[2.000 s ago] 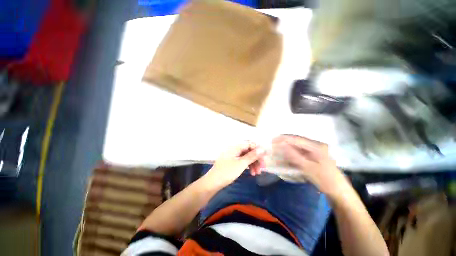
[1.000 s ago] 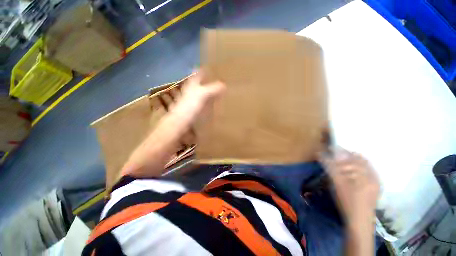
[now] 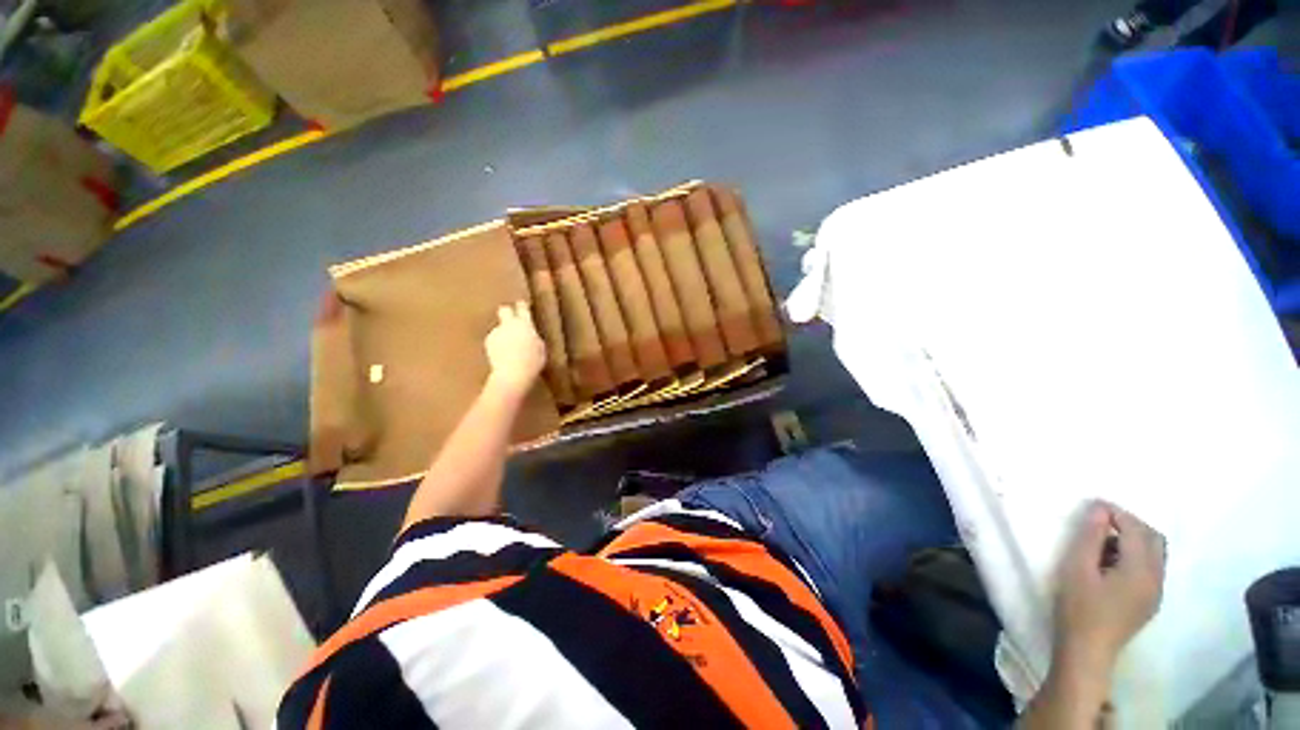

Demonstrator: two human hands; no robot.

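A tan-brown panel (image 3: pixel 428 357) lies flat at the near-left end of the panel stack (image 3: pixel 642 300), beside my left leg. The stack is a row of folded brown pieces with darker bands. My left hand (image 3: pixel 516 345) is at the panel's right edge, fingers closed on that edge. My right hand (image 3: pixel 1115 578) rests curled on the white-covered table (image 3: pixel 1055 314). A small dark spot shows between its fingers; whether it is a held thing or shadow is unclear.
A dark cylinder (image 3: pixel 1276 628) stands at the table's right edge. Blue bins (image 3: pixel 1212 129) are beyond the table. A yellow crate (image 3: pixel 178 86) and brown boxes stand across the yellow floor line. White and pale sheets (image 3: pixel 200 642) are at lower left, beside a dark frame.
The panel has moved from in front of me, between both hands, down onto the left stack. My right hand has let go of it and moved onto the table. The view has turned left.
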